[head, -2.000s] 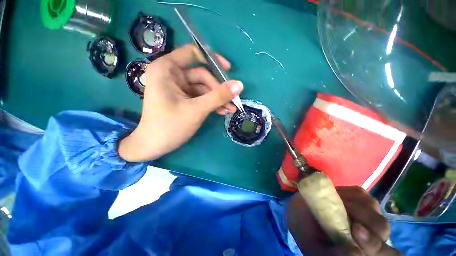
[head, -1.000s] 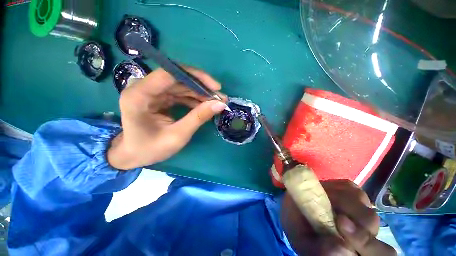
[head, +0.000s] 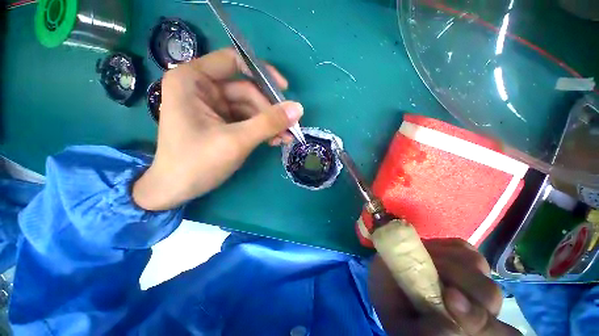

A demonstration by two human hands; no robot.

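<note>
A round black housing with a shiny inside and pale centre sits on a ragged whitish pad on the green mat. My left hand holds slim silver tweezers; their points are at the housing's upper left inner edge. My right hand grips the cream handle of a soldering iron. The iron's dark tip lies at the right rim of the housing and pad; I cannot tell whether it touches.
Several black housings lie at the upper left by a green-flanged solder spool. Solder wire curls behind. A red cloth lies beside the iron. A clear hood and metal tray are at right.
The view has shifted, so the scene sits further left than at first. The tweezers have turned in my left hand and stand more steeply than a second ago. The iron's tip stays by the rim.
</note>
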